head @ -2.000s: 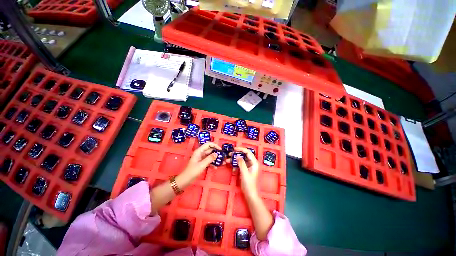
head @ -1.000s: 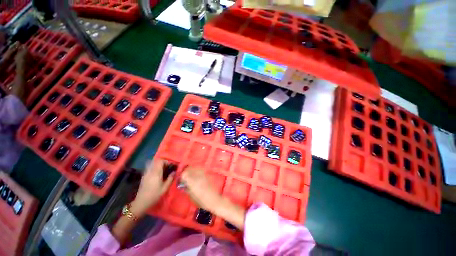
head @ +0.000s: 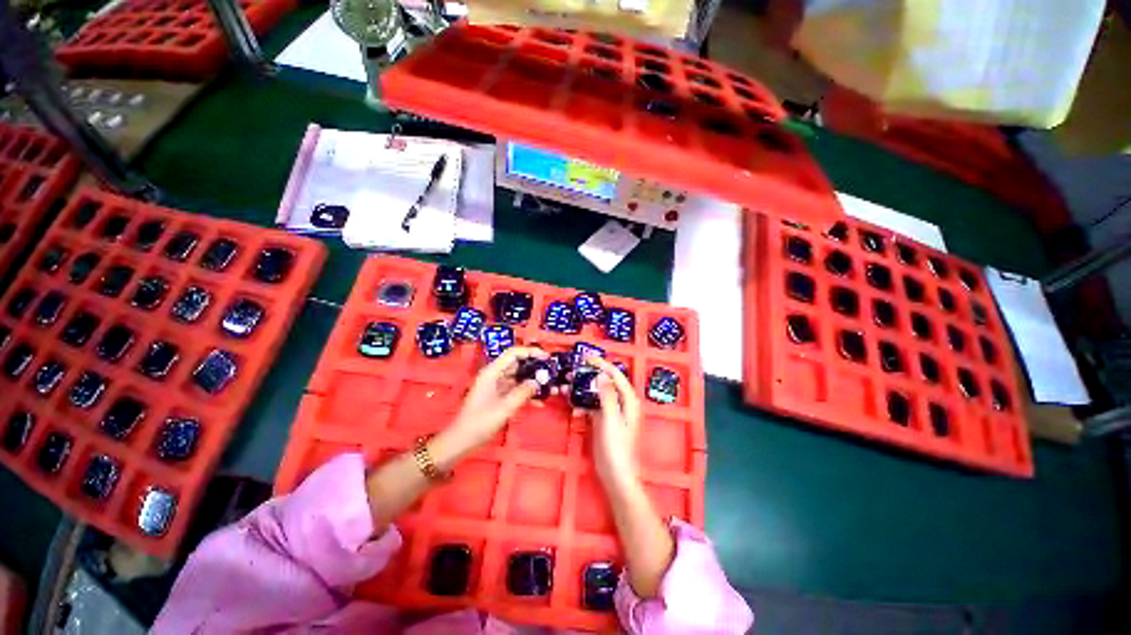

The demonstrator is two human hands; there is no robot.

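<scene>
The red working tray lies in front of me. Several watch units with lit icon screens are clustered in its upper pockets. Dark units sit in its bottom row, and several middle pockets are bare. My left hand grips a dark unit at the upper middle of the tray. My right hand grips another dark unit close beside it. The fingers partly hide both units and the ones behind them.
A left tray and a right tray hold dark units. A raised tray sits above a bench instrument. Papers with a pen, a small white box and a clipboard lie around.
My hands were blurred at the tray's lower left one second ago. They have moved up to the lit cluster, each now holding a unit. The camera view has shifted too.
</scene>
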